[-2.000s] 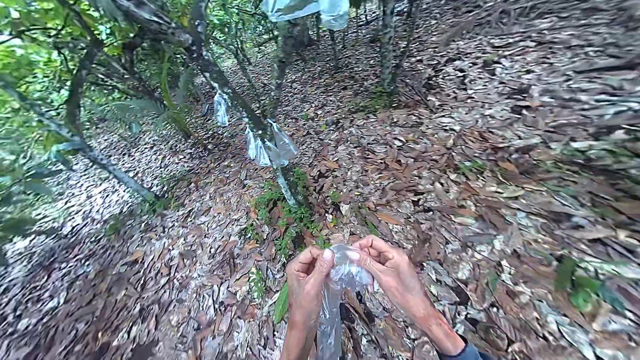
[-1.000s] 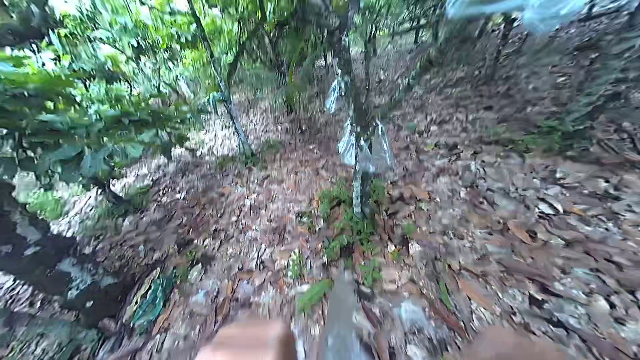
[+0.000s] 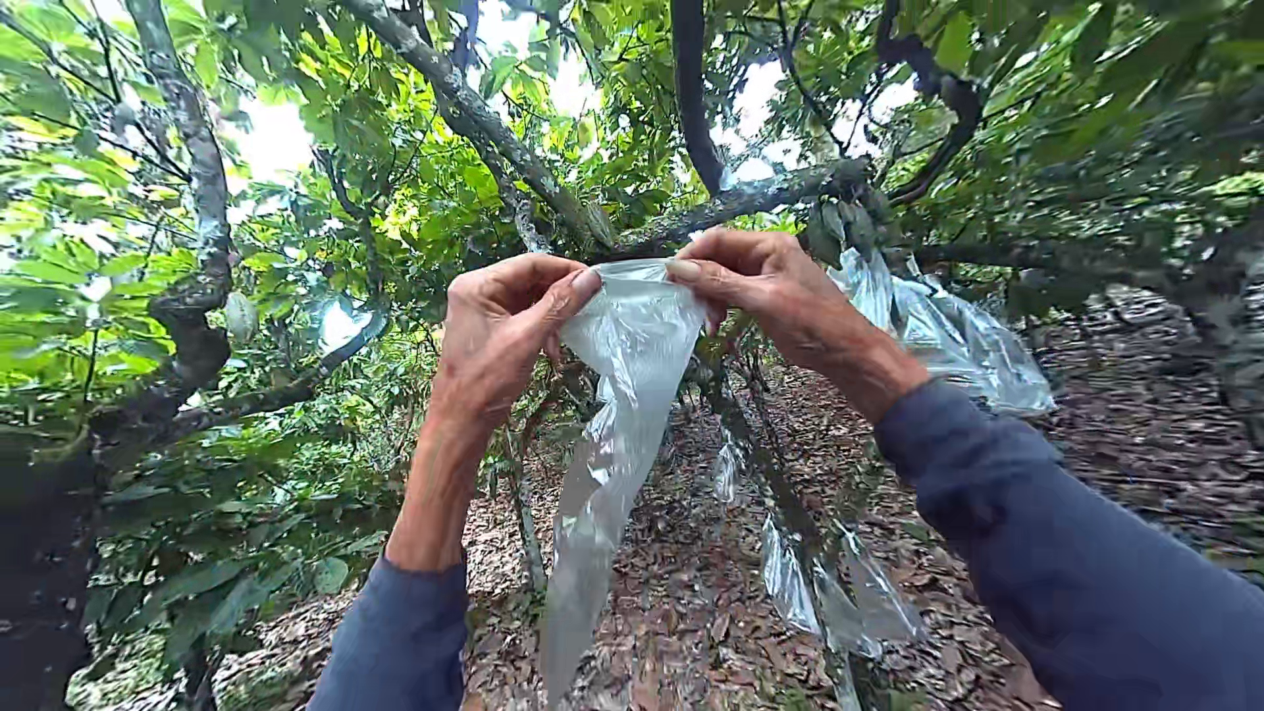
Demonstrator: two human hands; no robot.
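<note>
A clear plastic bag [image 3: 632, 385] hangs between my hands in the middle of the head view, its top edge drawn out flat and its long end trailing down. My left hand [image 3: 513, 331] pinches the left corner of that edge between thumb and fingers. At the right corner, my right hand [image 3: 780, 296] grips the bag the same way. Just behind the hands runs a lichen-spotted tree branch [image 3: 731, 202]. To the right of my right hand, more clear plastic bags [image 3: 948, 336] hang below the branch, around pods that are partly hidden.
Smaller plastic bags [image 3: 839, 592] hang on a thin trunk [image 3: 765, 474] lower down. A thick dark trunk [image 3: 49, 553] stands at the left, with a bent limb [image 3: 202, 296] and a pale pod [image 3: 240, 316]. Limbs cross overhead. Dry leaves [image 3: 681, 632] cover the ground.
The view has tilted up from the ground to the branches. My hands, low over the leaf litter two seconds ago, are now raised at branch height with the bag stretched between them.
</note>
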